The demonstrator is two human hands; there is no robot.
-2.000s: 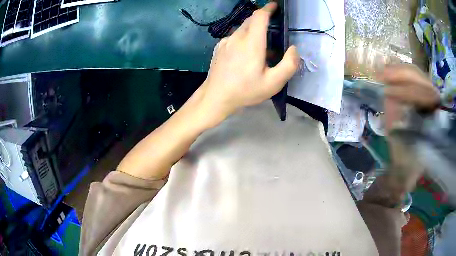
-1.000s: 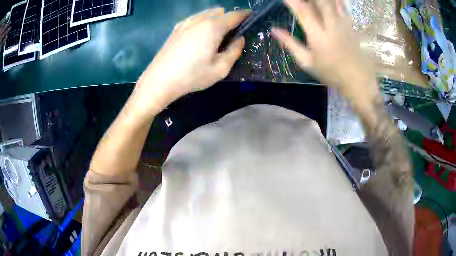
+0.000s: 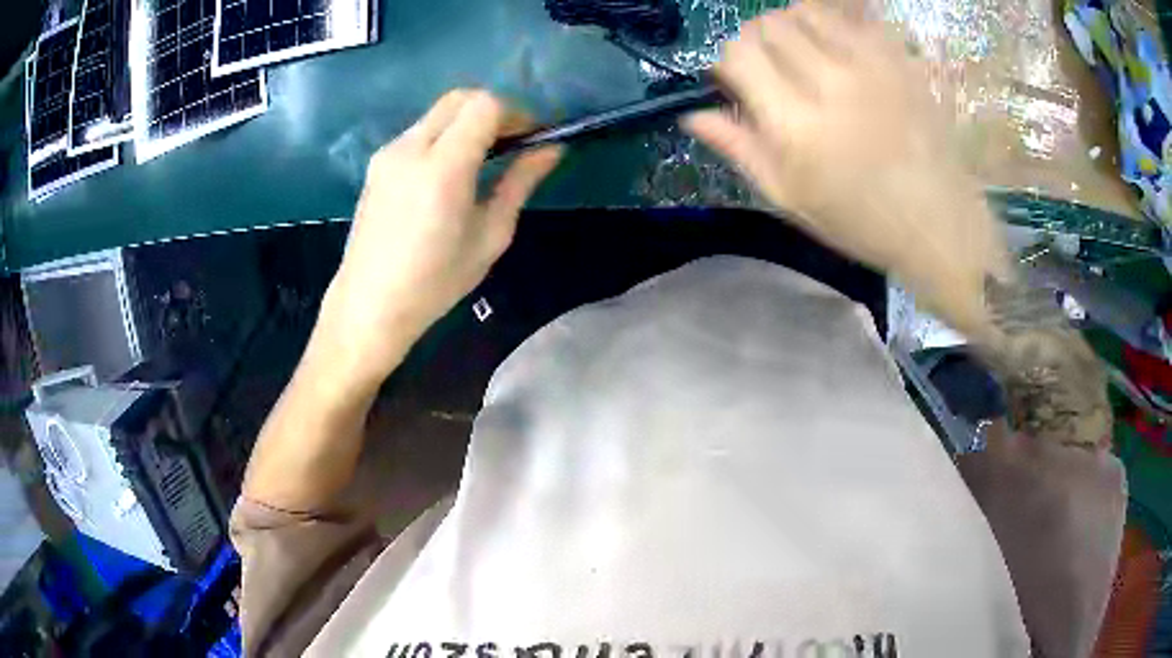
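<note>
A dark, thin panel assembly [image 3: 611,121] is seen edge-on above the green bench's front part. My left hand [image 3: 443,186] grips its left end between thumb and fingers. My right hand [image 3: 835,129] is at its right end, fingers on top and thumb below, slightly blurred. The panel's faces are hidden by the edge-on angle. A coiled black cable [image 3: 620,16] lies just beyond the panel at the top edge.
Overlapping solar panels [image 3: 193,84] lie on the green bench [image 3: 309,148] at left. A shiny tan cardboard mat [image 3: 1015,90] and a patterned cloth [image 3: 1131,77] are at right. Grey box-shaped equipment [image 3: 122,463] stands below left.
The white panel back and housing seen open at first are now one thin edge-on piece. My right hand has come from the lower right to its right end. My left hand has moved left.
</note>
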